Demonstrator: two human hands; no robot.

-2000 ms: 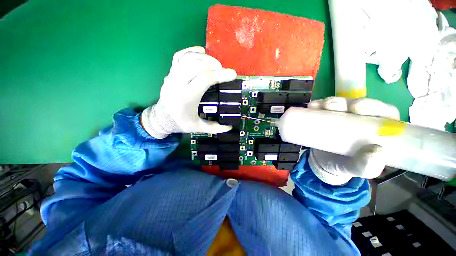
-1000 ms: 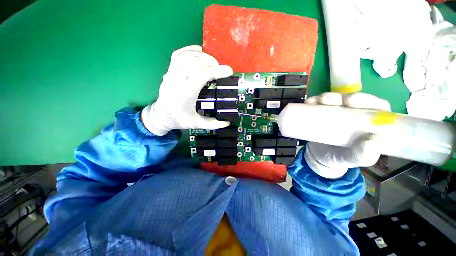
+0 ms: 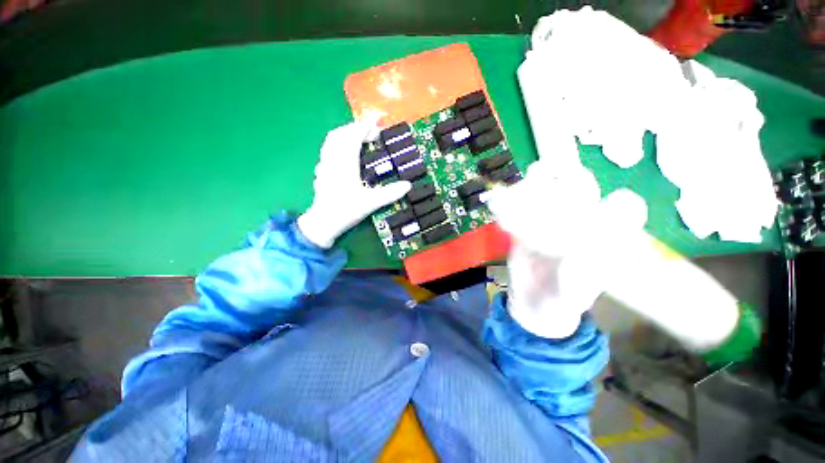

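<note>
The green PCB panel with black blocks lies turned at an angle on the red-orange pad. Thin white lines show on its upper left blocks. My left hand, in a white glove, grips the panel's left side, with fingertips and thumb over the blocks. My right hand, gloved and blurred, holds the white dispensing syringe, whose green end cap points to the lower right. The syringe's front end is near the panel's right edge; the needle cannot be made out.
A crumpled white heap lies at the right on the green mat. A dark belt runs beyond the mat. A red object is at the top right. Boards with dark blocks show at the right edge.
The view has shifted, showing the belt. The panel and pad have turned counter-clockwise. My right hand has swung the syringe so its rear points lower right, and its green cap now shows.
</note>
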